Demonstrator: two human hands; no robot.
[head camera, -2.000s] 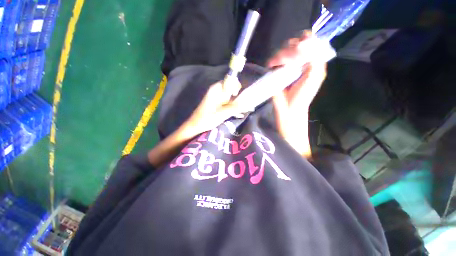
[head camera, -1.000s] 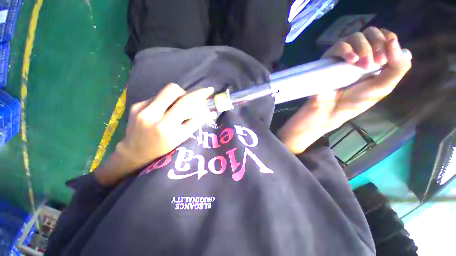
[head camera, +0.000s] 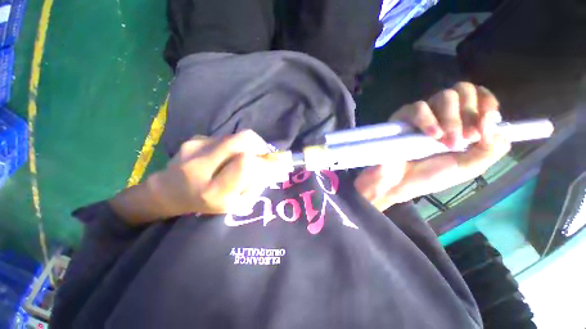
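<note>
My right hand (head camera: 459, 122) is closed around silver-white metal tubes (head camera: 385, 149), held together roughly level across my lap; their count is unclear from glare. A silver tube end sticks out to the right beyond my fingers. My left hand (head camera: 221, 172) is closed around a slim hand tool, whose yellowish part (head camera: 279, 164) shows by the fingertips. A short piece of shiny rod spans the small gap between it and the left end of the tubes, where a pale gold band (head camera: 315, 158) shows. Whether the rod sits inside a tube is blurred. My left fingers hide the tool's rear.
Blue crates (head camera: 11, 144) stand at the left edge on the green floor with yellow lines. A light-rimmed crate (head camera: 40, 292) is at lower left. A clear-blue plastic bag (head camera: 401, 19) is at the top. A black ridged stack (head camera: 491, 283) and a teal-topped bench (head camera: 507, 234) are at lower right.
The hands have come from apart, with the tool upright, to tool and tubes end to end. Since one second ago, the tubes have turned nearer level and an end sticks out further right.
</note>
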